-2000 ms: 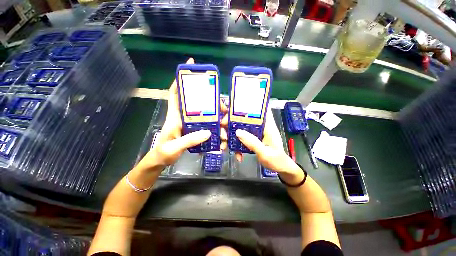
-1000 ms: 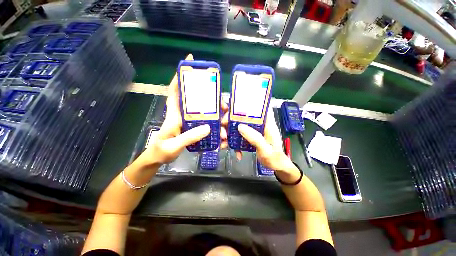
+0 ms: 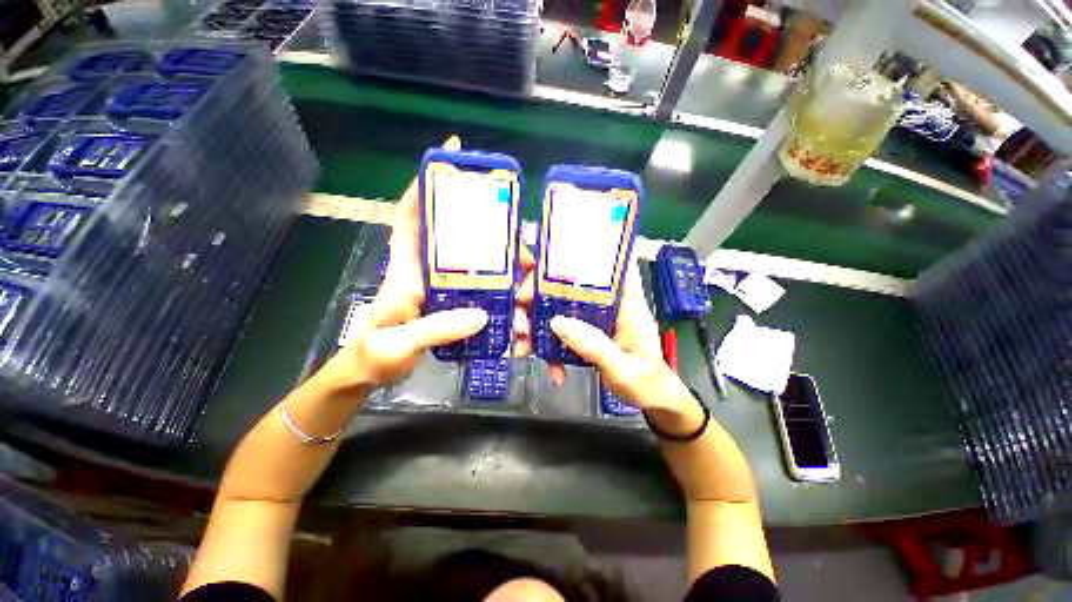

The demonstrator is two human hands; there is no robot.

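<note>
My left hand (image 3: 394,335) holds a blue keypad phone (image 3: 471,235) upright, its screen lit white, my thumb on its keys. My right hand (image 3: 623,353) holds a second blue keypad phone (image 3: 584,241) beside it, also lit white, my thumb on its keys. The two phones are close together but apart, above a clear blister tray (image 3: 406,394). Blue phones lie in the tray; one keypad (image 3: 488,379) shows below my left hand's phone. My hands and the held phones hide much of the tray.
A loaded tray stack (image 3: 153,235) is at left, another ridged stack (image 3: 999,341) at right. Right of the tray lie a separate blue phone (image 3: 682,282), red stick (image 3: 670,349), thin dark tool (image 3: 716,359), white papers (image 3: 756,354) and smartphone (image 3: 806,428). A green belt (image 3: 353,135) runs behind.
Both hands still hold the phones with thumbs on the keys. The thumbs have shifted slightly over the keypads. The bench objects at right appear slightly further left as the view shifts.
</note>
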